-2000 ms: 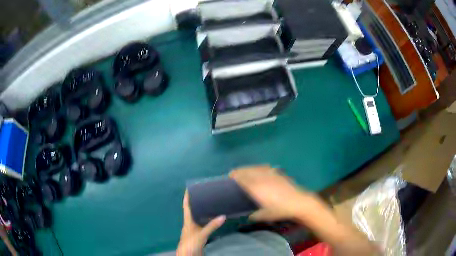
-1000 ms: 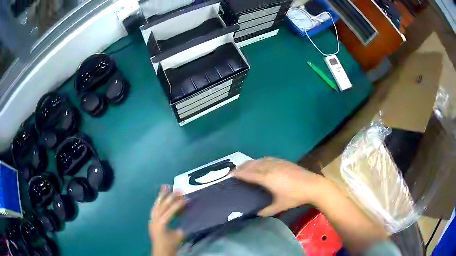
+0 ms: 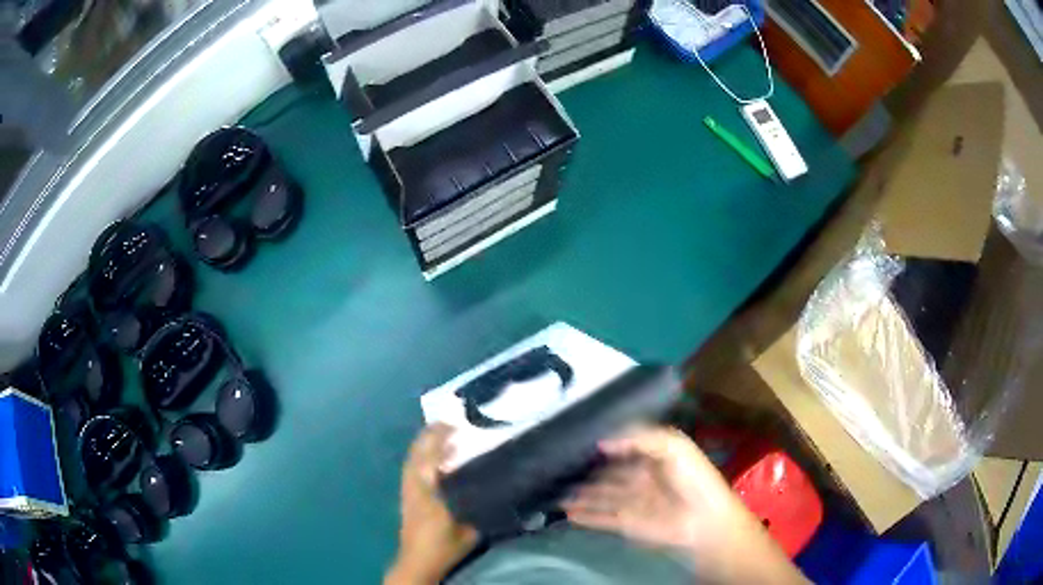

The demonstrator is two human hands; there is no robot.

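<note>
A retail gift box [image 3: 538, 446] is held at the near edge of the green bench, with its black side towards me and its white face with a headphone picture turned to the back. The box is tilted, its right end higher. My left hand [image 3: 432, 509] grips its left end. My right hand [image 3: 652, 491] is on its near side at the right, slightly blurred, with the fingers against the black side. The undersides of the box and some fingertips are hidden.
Several black headphones [image 3: 235, 189] stand in rows at the left. Open black boxes [image 3: 475, 171] stand at the back centre. A white device [image 3: 774, 139] and a green stick [image 3: 738, 147] lie at the right. A carton with plastic liner [image 3: 892, 366] and a red stool [image 3: 778, 503] are beyond the bench edge.
The box came up from a flat dark side view to show its white picture face, then tilted right end up. Both hands stayed on it and shifted grip. The view moved right and nearer.
</note>
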